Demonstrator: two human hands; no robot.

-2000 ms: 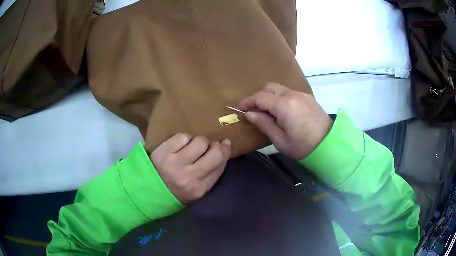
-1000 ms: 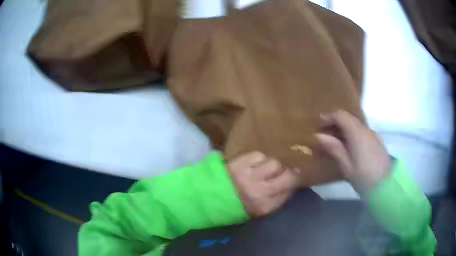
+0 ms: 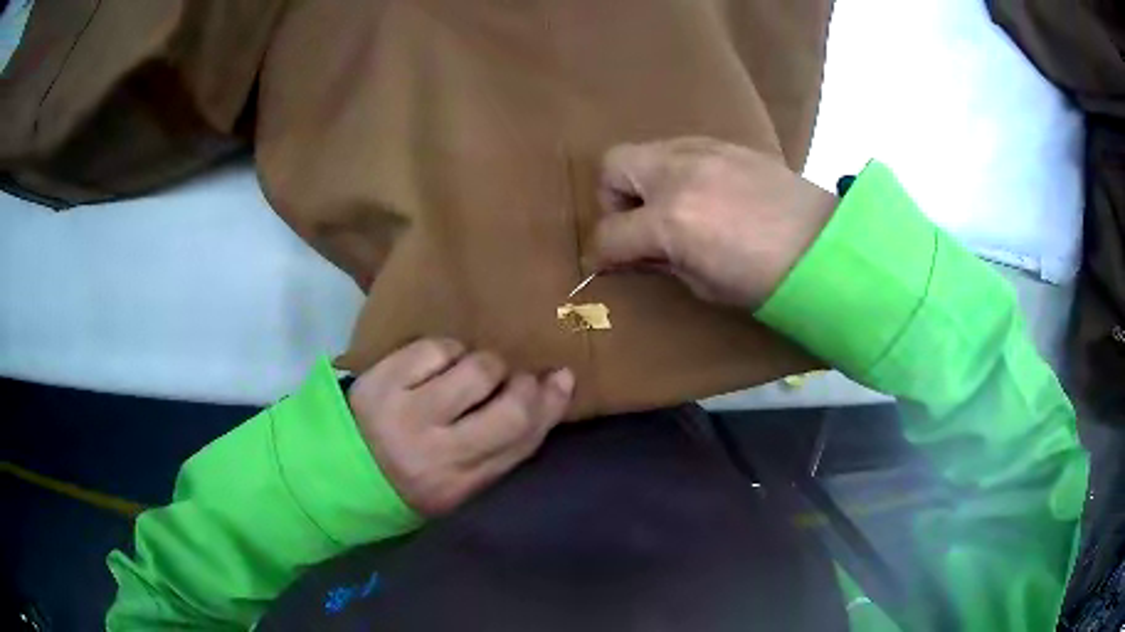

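Note:
A tan-brown tote bag (image 3: 457,185) lies in front of me with its lower edge towards my body. A small pale-yellow film piece (image 3: 598,316) sits near that edge by the centre seam, with darker gold lettering showing at its left part. My right hand (image 3: 709,216) pinches a thin, light pick (image 3: 582,285), its tip just above the film's upper left. The rest of the pick is hidden by my fingers. My left hand (image 3: 459,426) holds the bag's lower edge left of the film, fingers curled and thumb on the fabric.
Another brown bag (image 3: 123,99) lies at the upper left. White padding (image 3: 950,148) is at the right, with a dark brown pile (image 3: 1061,49) beyond it. A tiny yellow scrap (image 3: 796,379) lies on the white table edge (image 3: 185,321). The dark floor has a yellow line.
The view swung left and back. The pick now comes from above the film, where it came from the upper left before. More gold lettering shows at the film than two seconds ago.

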